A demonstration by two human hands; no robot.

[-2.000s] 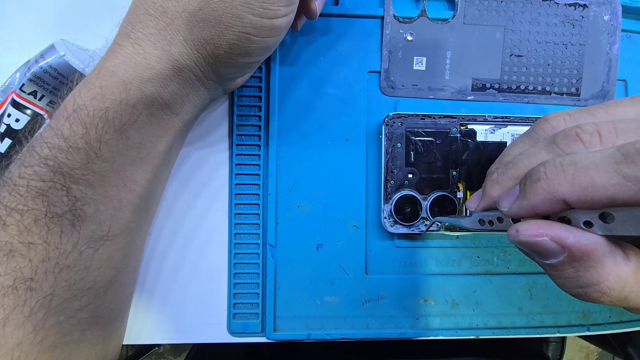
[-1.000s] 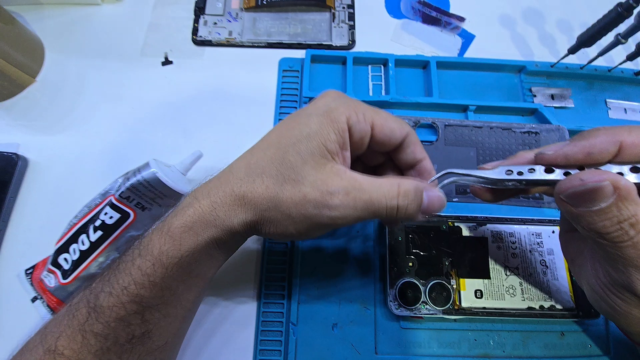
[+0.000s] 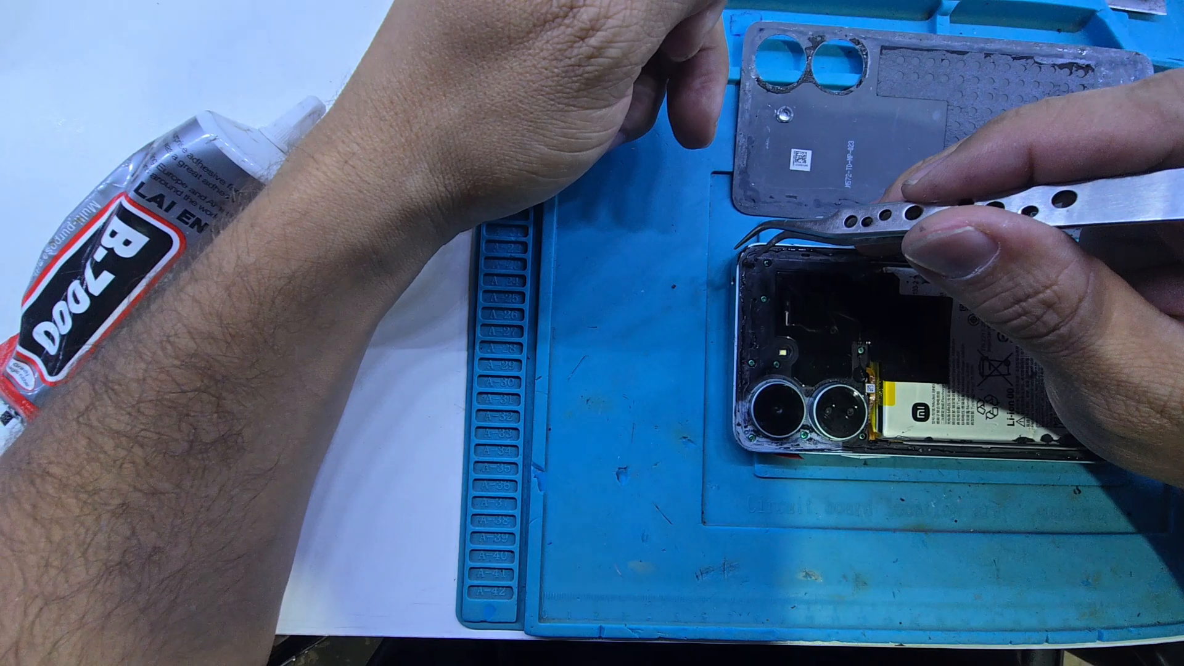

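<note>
My right hand [image 3: 1045,259] grips curved-tip metal tweezers [image 3: 980,208] between thumb and fingers. Their bent points hang over the top left corner of an opened smartphone [image 3: 823,305], slightly apart. Two round camera lenses [image 3: 809,410] and a pale battery [image 3: 971,407] show inside the phone. Above it lies the detached back cover [image 3: 851,139], inner side up, with two round camera openings. My left hand [image 3: 592,92] is beside the cover's left edge, its fingers bent downward and partly cut off by the frame; whether it holds anything cannot be seen.
A blue silicone repair mat [image 3: 629,555] lies under the phone and cover, with a ridged strip of numbered slots [image 3: 499,416] along its left side and compartments at the top. A B-7000 glue tube [image 3: 111,268] lies on the white table [image 3: 398,518], partly behind my left forearm.
One second ago the tweezers met my left fingertips above the phone; now the two are apart, with the tips over the phone's upper left edge. The view has shifted strongly.
</note>
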